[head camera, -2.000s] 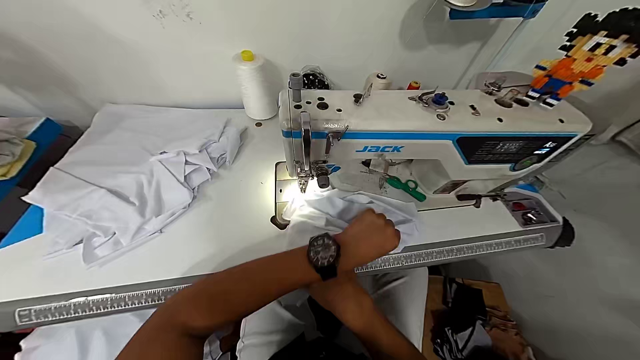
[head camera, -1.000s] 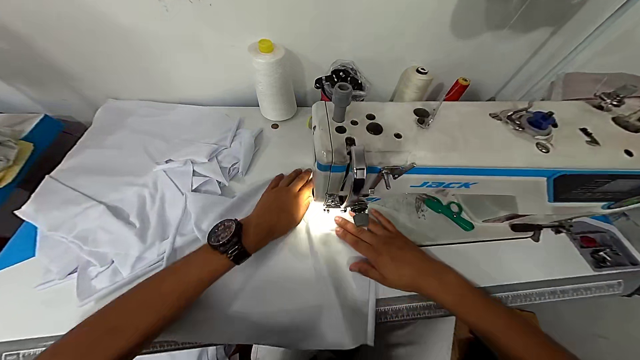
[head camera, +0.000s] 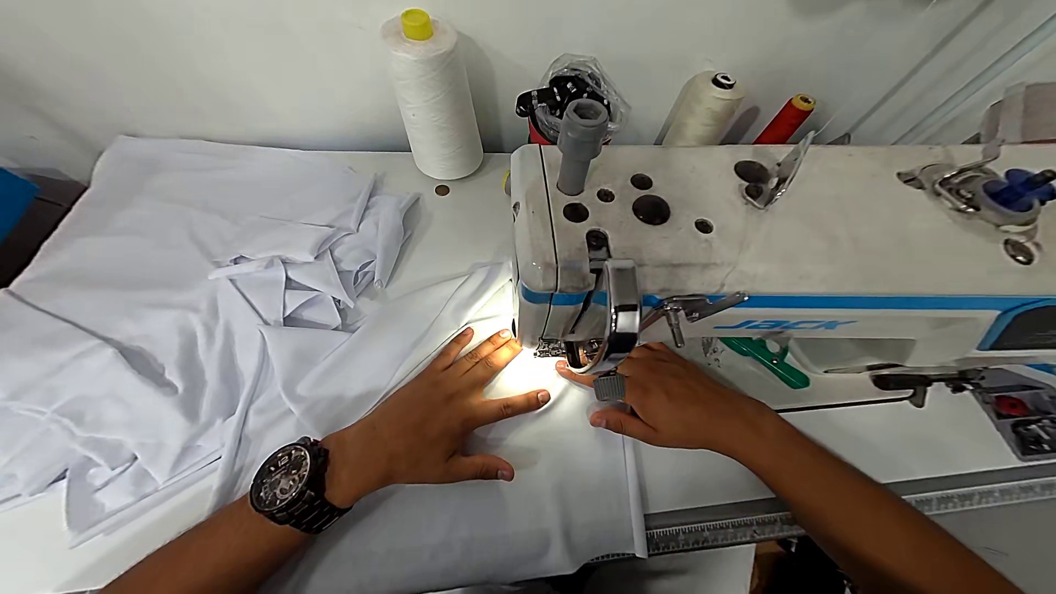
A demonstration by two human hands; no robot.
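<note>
White fabric (head camera: 495, 520) lies under the lit needle area of a Jack sewing machine (head camera: 825, 247) and hangs over the table's front edge. My left hand (head camera: 437, 412), with a black wristwatch (head camera: 285, 483) on the wrist, rests flat on the cloth left of the presser foot (head camera: 577, 351), fingers spread. Just right of the foot, my right hand (head camera: 676, 400) presses on the cloth, its index fingertip close to the needle area; the machine head partly hides its fingers. Neither hand grips anything that I can see.
A crumpled pile of white fabric (head camera: 165, 330) covers the table's left side. Behind stand a white thread cone (head camera: 433, 99), a cream cone (head camera: 704, 107) and a red spool (head camera: 784, 120). Green thread snips (head camera: 767, 361) lie under the machine arm. A ruler strip (head camera: 726, 532) runs along the front edge.
Two seconds ago my forearms were crossed in front of the machine; one second ago both hands lay beside the needle. The left hand's fingers are now spread wider. The view has moved closer.
</note>
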